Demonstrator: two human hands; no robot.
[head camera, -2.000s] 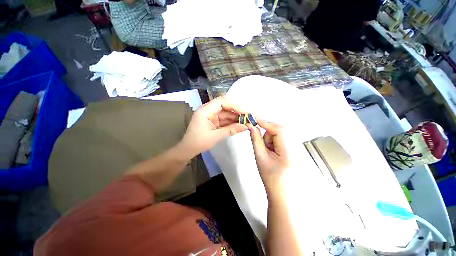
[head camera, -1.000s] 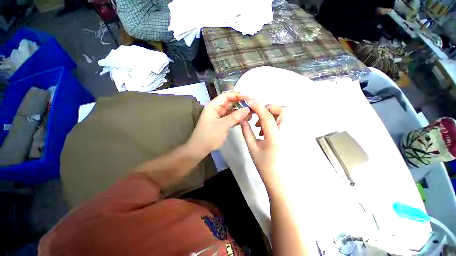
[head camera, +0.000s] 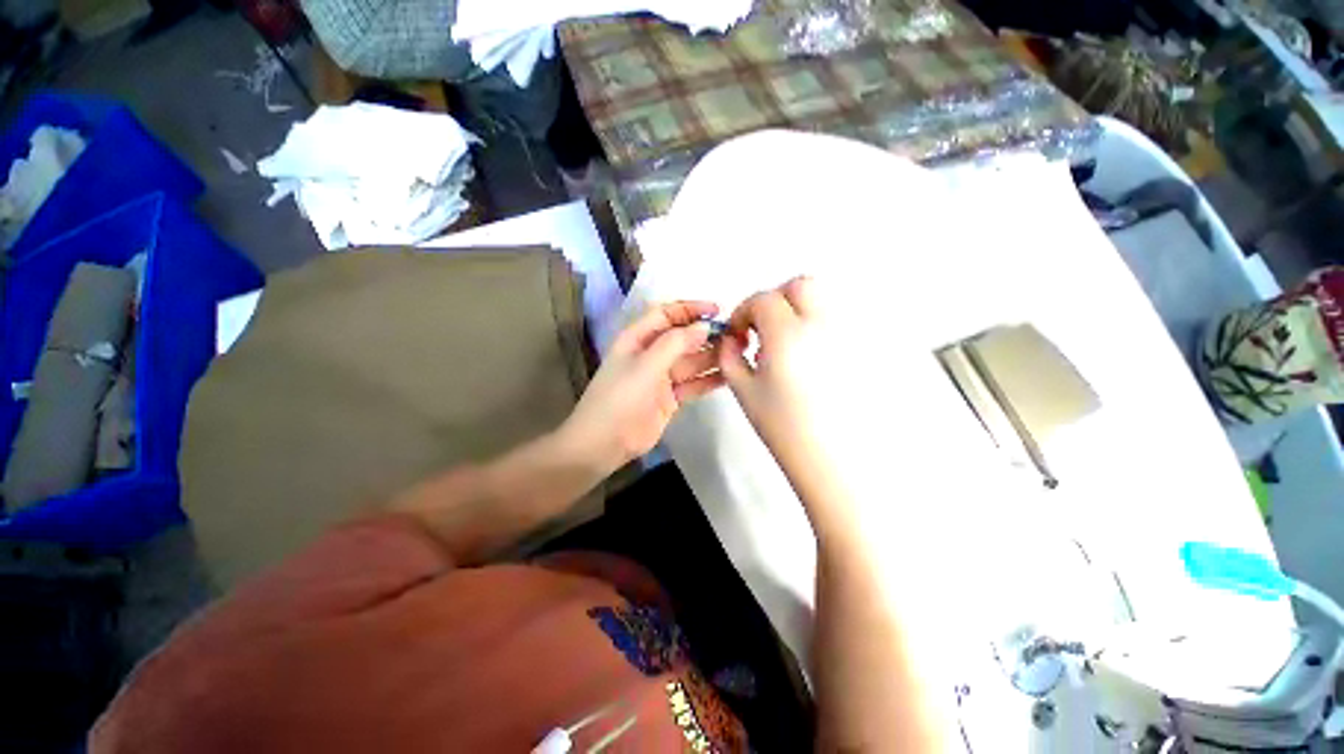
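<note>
My left hand (head camera: 643, 386) and my right hand (head camera: 777, 342) meet over the near left edge of the white table. Between their fingertips is a tiny dark, shiny piece (head camera: 716, 332), perhaps a bobbin or bobbin case; the fingers partly hide it. A small folded brown fabric piece (head camera: 1035, 380) lies on the table to the right of my hands, with a thin dark tool (head camera: 1002, 421) along its left side. A stack of brown-olive fabric panels (head camera: 383, 383) lies left of my hands, partly behind my left forearm.
The sewing machine (head camera: 1179, 707) is at the lower right, with a turquoise piece (head camera: 1235, 569). A patterned cloth-covered holder (head camera: 1271, 361) stands at the right edge. Plastic-covered plaid fabric (head camera: 826, 89) lies beyond the table. Blue bins (head camera: 192, 317) and white fabric stacks (head camera: 376, 170) are at the left.
The yellow and dark pieces seen apart earlier are now mostly covered by my fingers. My fingertips have closed in around the small piece. The camera view has shifted.
</note>
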